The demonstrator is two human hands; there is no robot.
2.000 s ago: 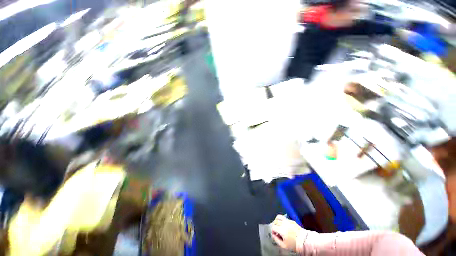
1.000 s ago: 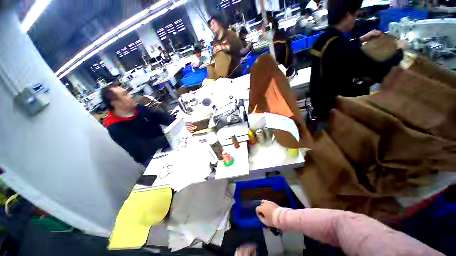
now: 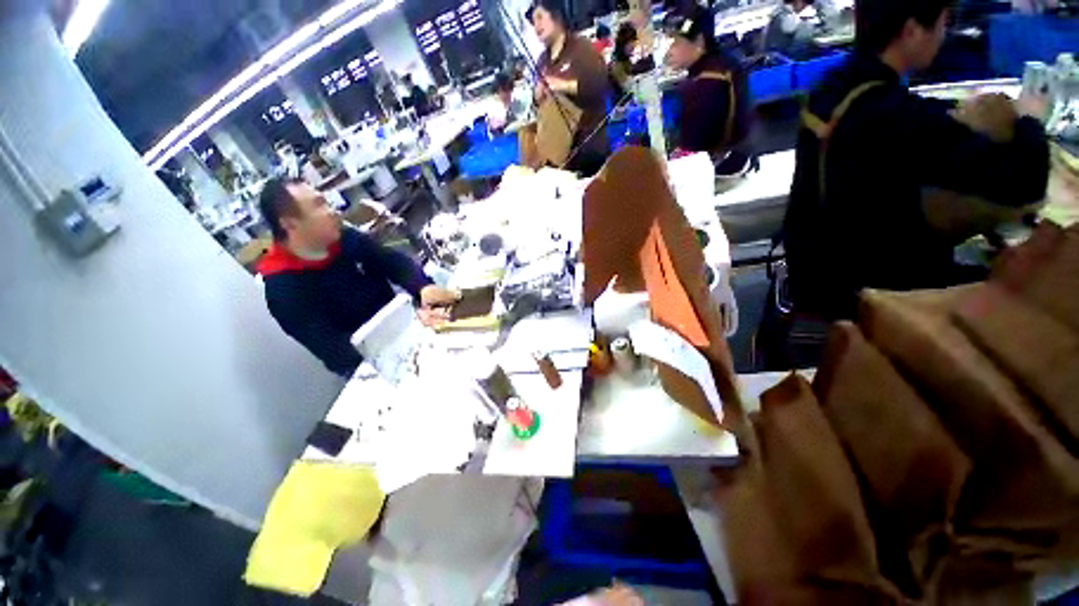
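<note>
A sliver of a hand [image 3: 615, 594], seemingly my left, shows at the bottom edge, cut off and blurred; its grip cannot be told. My right hand is out of view. A row of overlapping brown bag bodies [image 3: 899, 438] fills the lower right. A stiff brown panel [image 3: 621, 225] with an orange inner side stands upright on the white bench [image 3: 657, 436]. A curved white piece [image 3: 684, 367] rests against it.
A thread cone [image 3: 522, 418], brown spool [image 3: 548, 371] and small bottles [image 3: 621, 352] stand on the bench. Yellow pieces [image 3: 310, 521] and white sheets [image 3: 456, 533] hang at its front. A blue bin [image 3: 580, 533] is below. A seated person [image 3: 343, 284] is opposite; another [image 3: 876, 178] is right.
My right hand and pink sleeve have left the view. The view has shifted, with the brown bag bodies now larger and nearer at the right. The opposite person's hands are now at a dark piece.
</note>
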